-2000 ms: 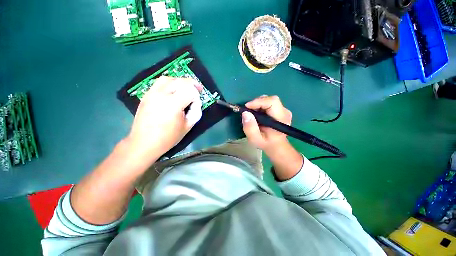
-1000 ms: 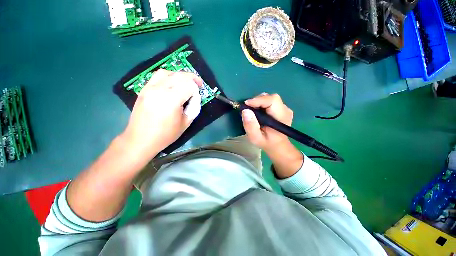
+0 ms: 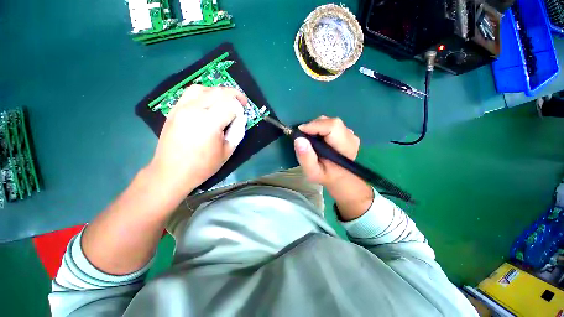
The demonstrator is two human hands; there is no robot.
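Note:
A green circuit board panel [image 3: 213, 75] lies tilted on a black pad [image 3: 252, 141] in front of me. My left hand [image 3: 201, 127] rests over the panel, fingertips bent down and hidden under the hand; whether it holds solder wire cannot be seen. White coverings show near its thumb. My right hand [image 3: 328, 148] holds the black handle of a soldering iron [image 3: 349, 164]. The iron's metal tip points left, at the panel's right corner.
A round pot [image 3: 329, 41] with greyish contents stands beyond. Tweezers [image 3: 392, 82] lie near the black soldering station [image 3: 420, 37]. Blue bins [image 3: 522, 56] are far right. Board stacks lie at the far side [image 3: 185, 28] and left [image 3: 18, 155]. A yellow box [image 3: 519, 291] is lower right.
The view has shifted slightly. Both hands stay at the panel, the iron's tip still at its right corner. The iron's handle end has swung a little.

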